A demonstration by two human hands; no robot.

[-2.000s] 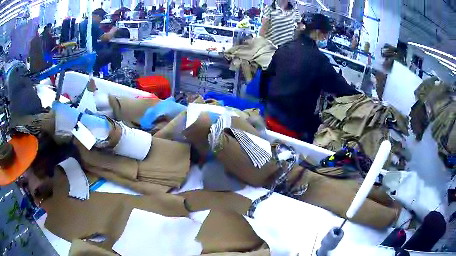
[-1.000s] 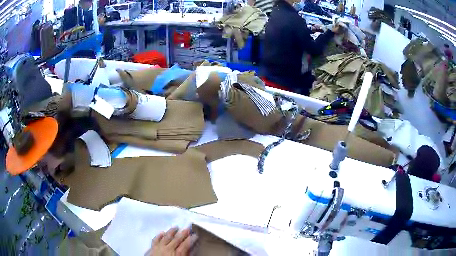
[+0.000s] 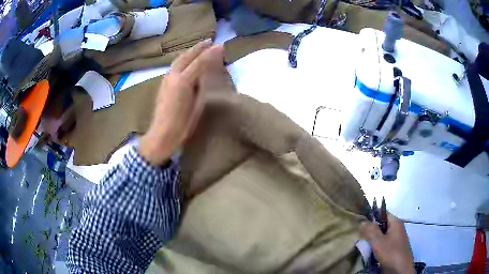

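A tan garment panel (image 3: 252,203) lies in front of me, with a browner folded band curving along its upper right edge. My left hand (image 3: 185,99), in a checked sleeve, is raised at the panel's upper left. It is blurred, and whether its fingers grip the cloth is unclear. My right hand (image 3: 394,243) is at the panel's right edge, shut on dark thread snips (image 3: 379,214) with their two tips apart and pointing up. The sewing machine head (image 3: 397,96) stands above and beyond my right hand. The presser foot area is small and blurred.
Cut brown panels (image 3: 102,126) lie left, partly behind my left hand. Folded brown stacks (image 3: 187,27), a curved white piece (image 3: 98,90) and an orange disc (image 3: 28,123) are beyond them. A patterned tie (image 3: 305,37) lies behind. Red plastic (image 3: 479,251) hangs at lower right.
The view has tilted down towards the table. My left hand has left the white cloth and is further up. My right hand with the snips and the tan panel have come into view.
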